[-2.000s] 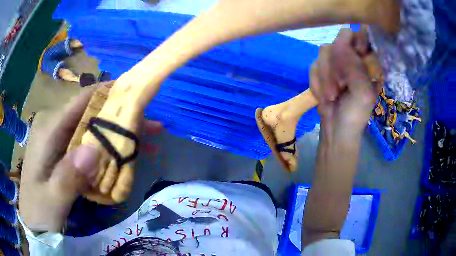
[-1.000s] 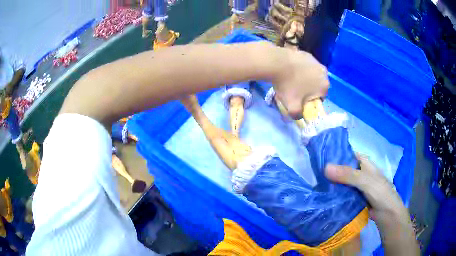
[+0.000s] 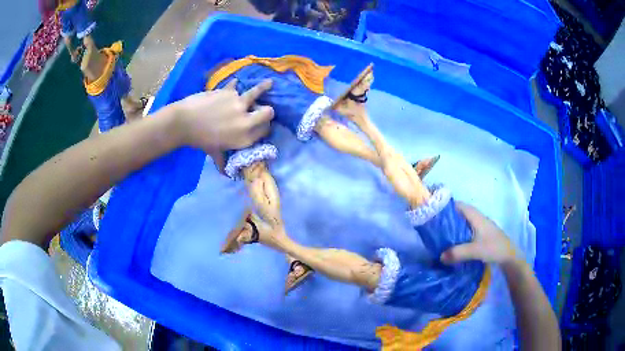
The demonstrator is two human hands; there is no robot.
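Two figure lower bodies lie in a blue tray [image 3: 116, 226] on a whitish liner [image 3: 205, 240], feet pointing towards each other, legs overlapping. The upper-left figure lower body [image 3: 291, 92] has blue shorts, white fur cuffs and an orange sash; my left hand [image 3: 229, 120] rests on its shorts, fingers spread. The lower-right figure lower body [image 3: 425, 284] has its sash towards the near right corner; my right hand [image 3: 480, 240] holds its shorts, thumb on top, other fingers partly hidden.
A green conveyor [image 3: 51, 144] with more leg parts [image 3: 106, 82] runs at left, red pieces [image 3: 44, 41] beyond it. More blue trays [image 3: 459, 34] stand behind. Crates of small dark parts [image 3: 582, 89] are at right. A leg part lies on the bench at left.
The lower-right figure has come down flat in the tray. My left hand has moved left onto the other figure's shorts. The view has shifted, showing the whole tray more squarely.
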